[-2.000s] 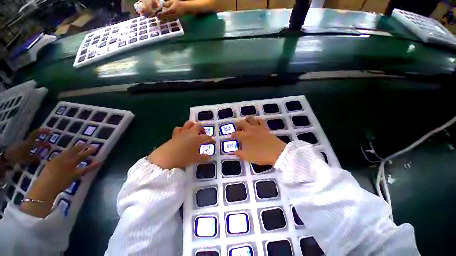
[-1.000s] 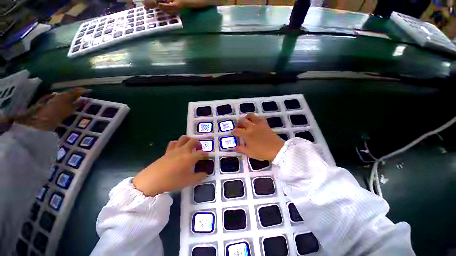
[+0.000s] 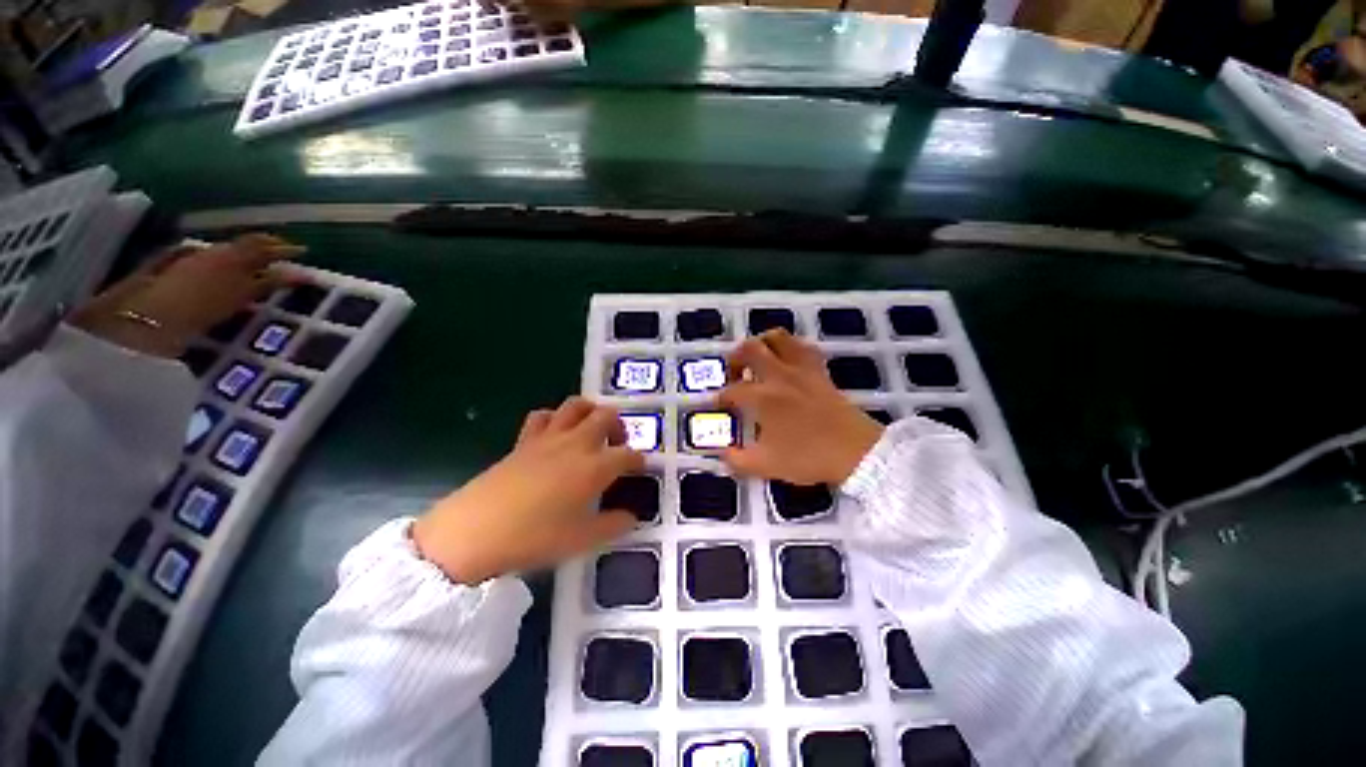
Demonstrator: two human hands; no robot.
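A white foam tray (image 3: 575, 704) of square watch heads lies in front of me. Several watch faces are lit: two in the second row (image 3: 637, 375), two in the third row (image 3: 710, 430) and one at the bottom edge (image 3: 721, 754). The other visible faces are dark. My left hand (image 3: 532, 487) rests over the left column, its fingers apart at the third and fourth rows. My right hand (image 3: 797, 408) lies over the middle columns, its fingertips at the second and third rows. Both hands hold nothing. My right hand and sleeve hide watches on the right side.
A neighbour's tray (image 3: 393, 304) with lit watches is at the left, with a person's hand (image 3: 202, 292) over it. Stacked trays (image 3: 68, 225) stand at far left. Another tray (image 3: 427, 72) is at the back, one (image 3: 1300, 113) at back right. A white cable (image 3: 1251, 483) lies at the right.
My left hand has moved down the left column, uncovering the upper lit faces. The two lit faces lower in the left columns have gone dark. The neighbour's hand has moved up their tray.
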